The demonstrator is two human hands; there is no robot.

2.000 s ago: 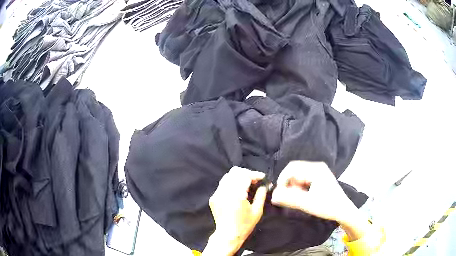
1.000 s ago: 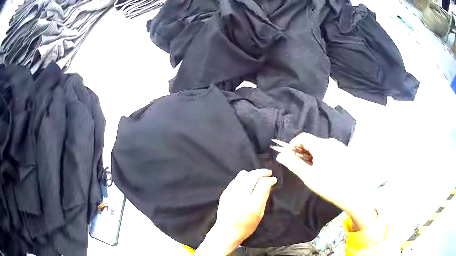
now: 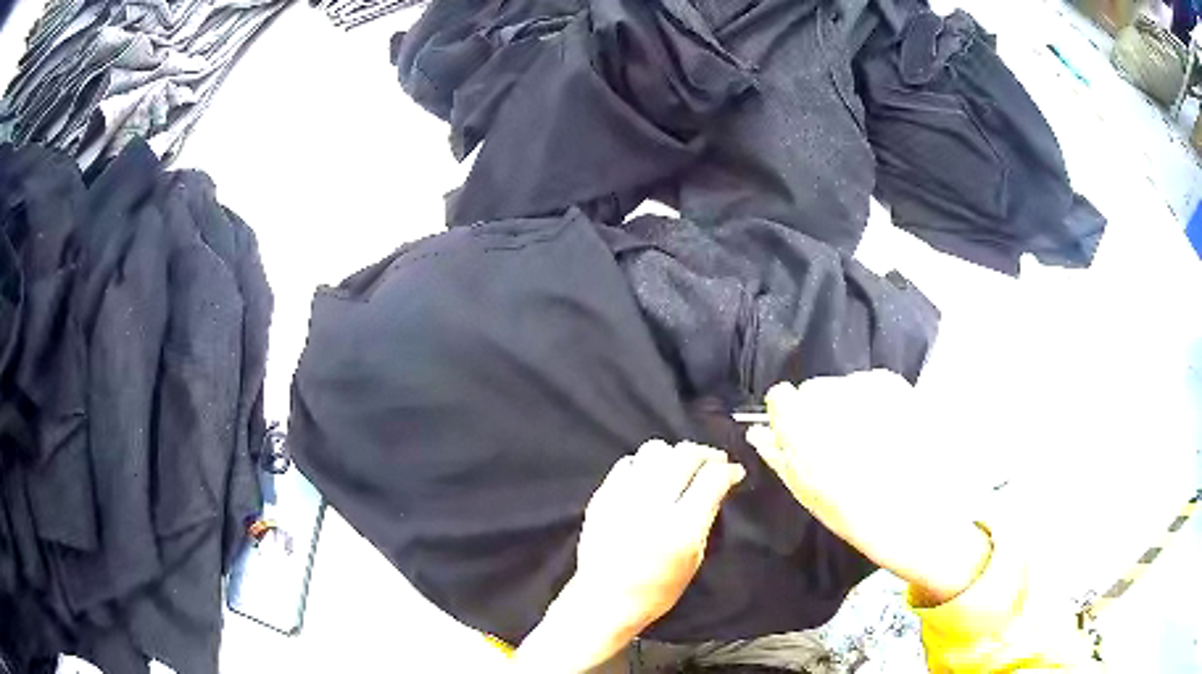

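Observation:
A black garment (image 3: 488,395) lies bunched on the white table in front of me. My left hand (image 3: 653,533) is at its lower middle, fingers curled and pinching the cloth. My right hand (image 3: 857,461) is just to the right, above the cloth, closed around the thread snips (image 3: 751,417). Only the short silvery blades show, pointing left, a little above my left fingertips. The handle is hidden in my right palm. Any thread end is too small to see.
A loose heap of black garments (image 3: 778,145) lies at the far side. A stack of black garments (image 3: 125,395) hangs in folds at the left, with a mobile phone (image 3: 280,566) beside it. Grey garments (image 3: 132,79) are at the far left. Black-and-yellow tape (image 3: 1140,566) shows at the lower right.
My right hand has moved from beside my left fingertips to slightly up and right, and the snips' blades now show. My left hand has shifted its hold. The view has moved slightly.

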